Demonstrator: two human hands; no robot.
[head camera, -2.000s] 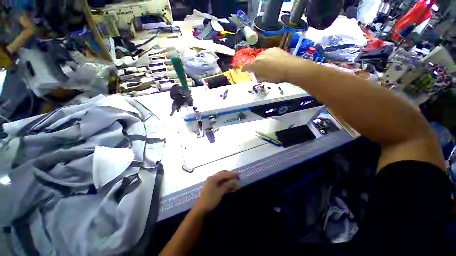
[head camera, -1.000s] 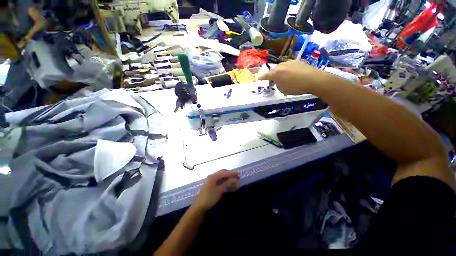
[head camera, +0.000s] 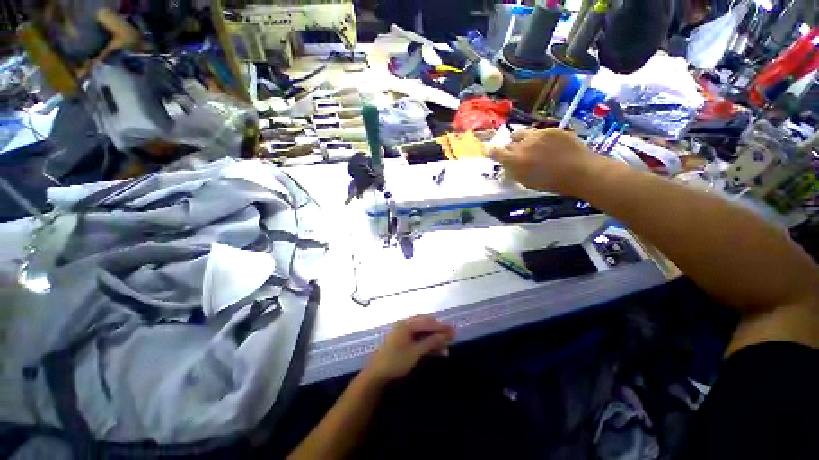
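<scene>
The white sewing machine (head camera: 440, 193) has a blue stripe and a black panel (head camera: 543, 211). My right hand (head camera: 543, 162) is above the machine head, fingers bent together near its top metal parts; whether they hold anything is unclear. A small pale thing shows by the fingertips. My left hand (head camera: 413, 346) is at the table's front edge, fingers curled; I cannot tell if it holds anything small. The light grey garment (head camera: 162, 305) lies heaped left of the needle area, with a pale stiff-looking flap (head camera: 235, 277) on it. Neither hand touches the garment.
Green snips (head camera: 509, 261) and a black rectangle (head camera: 559, 262) lie below the machine head. A small tray of parts (head camera: 615, 250) is at right. A green upright handle (head camera: 372, 135) stands behind the head. Grey thread cones (head camera: 536, 40), an orange cloth and plastic bags crowd the back.
My right hand has come down closer to the top of the machine head. My left hand stays near the front edge. The whole view has shifted, moving the scene rightward.
</scene>
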